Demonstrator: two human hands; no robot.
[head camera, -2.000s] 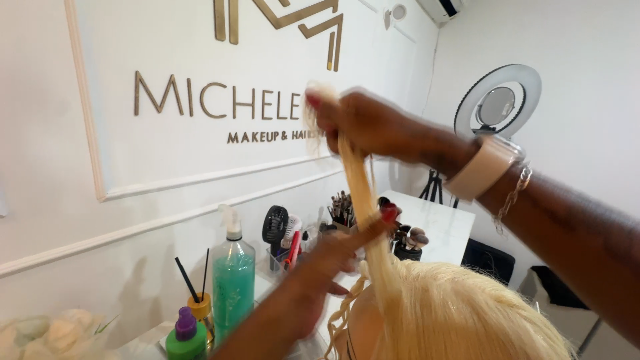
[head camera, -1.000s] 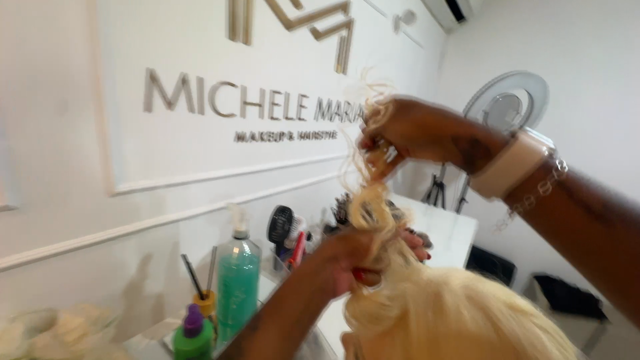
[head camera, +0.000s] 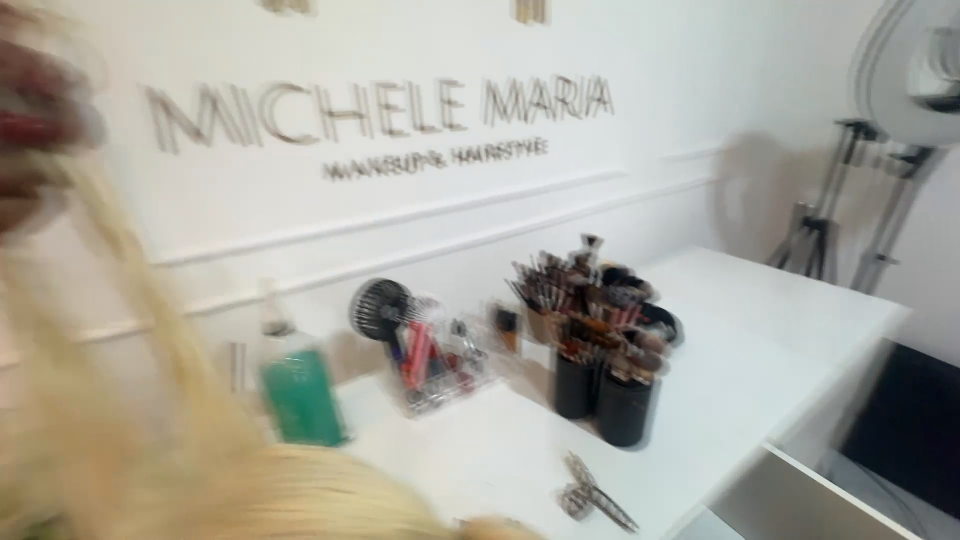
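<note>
A blurred hand with red nails, which looks like my left hand (head camera: 41, 127), is cut off by the upper left edge. Its fingers are closed around a raised strand of blonde hair (head camera: 142, 300). The strand runs down to the crown of a blonde head (head camera: 322, 487) at the bottom left, smooth on top; whether it is a person or a mannequin cannot be told. A second section of hair hangs at the far left. No part of my right hand can be made out. To the right of the head, a silvery metal clip (head camera: 600, 499) lies on the white counter (head camera: 757, 360).
Behind the head stand a bottle of green liquid (head camera: 304, 397), a small black fan (head camera: 381, 307) and a clear organizer (head camera: 450, 390). Black holders (head camera: 624, 409) full of makeup brushes are further right. A ring light (head camera: 911, 75) on a tripod and a dark chair (head camera: 911, 420) are at the right.
The view has swung right and down. My right hand, raised with curly hair a second ago, is out of sight. The hair held now is a straighter, taut strand.
</note>
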